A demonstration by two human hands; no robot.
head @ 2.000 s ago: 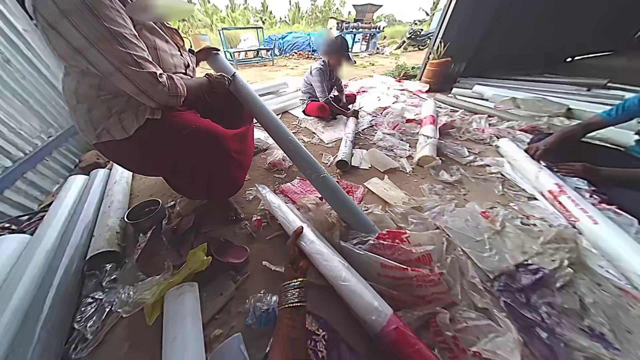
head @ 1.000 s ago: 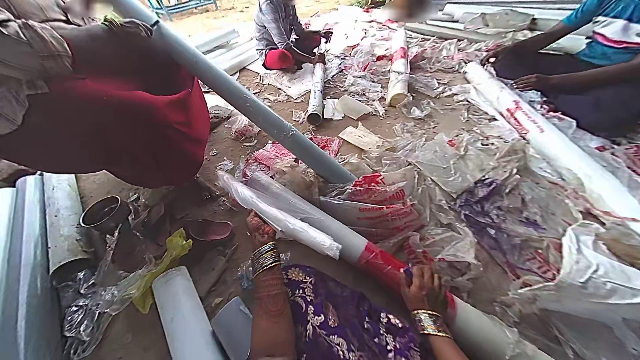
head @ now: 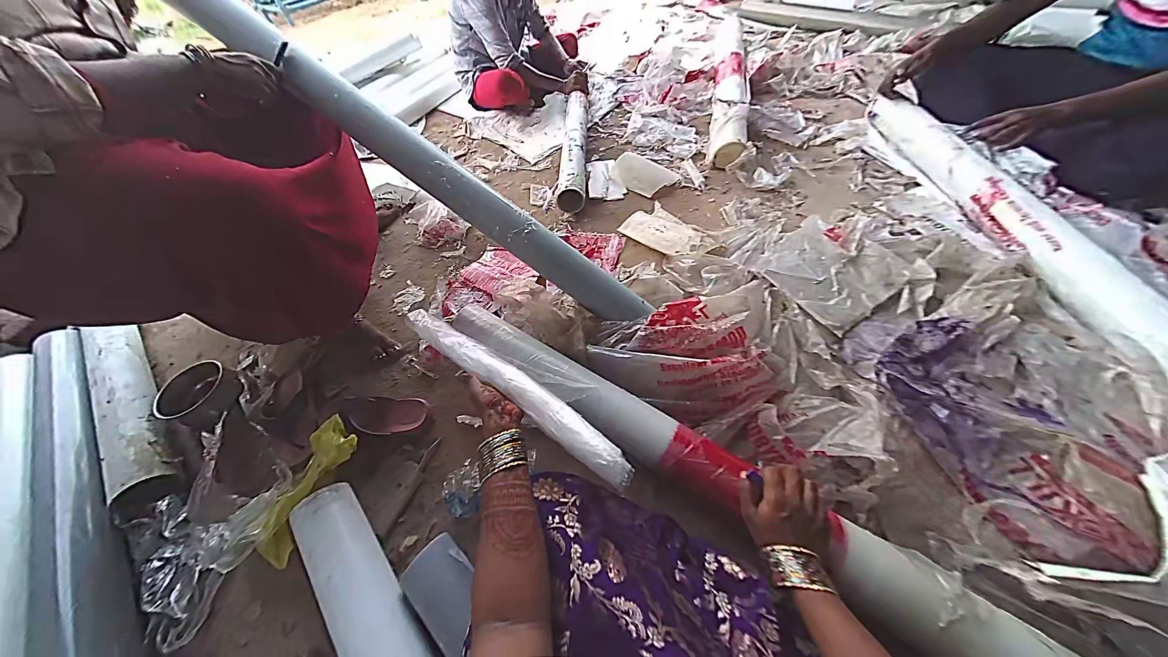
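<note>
A grey plastic pipe (head: pixel 598 411), partly covered in clear film with a red printed band, slants across the ground in front of me. My right hand (head: pixel 787 513) rests over it beside the red band, fingers curled on its surface; whether it grips cannot be told. A dark blue bit shows by its thumb. Along the near side of the pipe lies a roll of white-clear plastic film (head: pixel 534 401). My left hand (head: pixel 495 408) is at this roll's underside, its fingers partly hidden, so its hold is unclear.
A person at the left holds a long grey pipe (head: pixel 456 182) slanting down. Two other people handle pipes farther back. Crumpled plastic wrap (head: pixel 830 274) spreads over the right side. Pipes (head: pixel 351 566), a metal bowl (head: pixel 193 391) and a yellow bag (head: pixel 315 474) lie at left.
The film roll lies lower along the near side of the pipe than one second ago. My right hand, unseen two seconds ago, is on the pipe. The view has tilted down.
</note>
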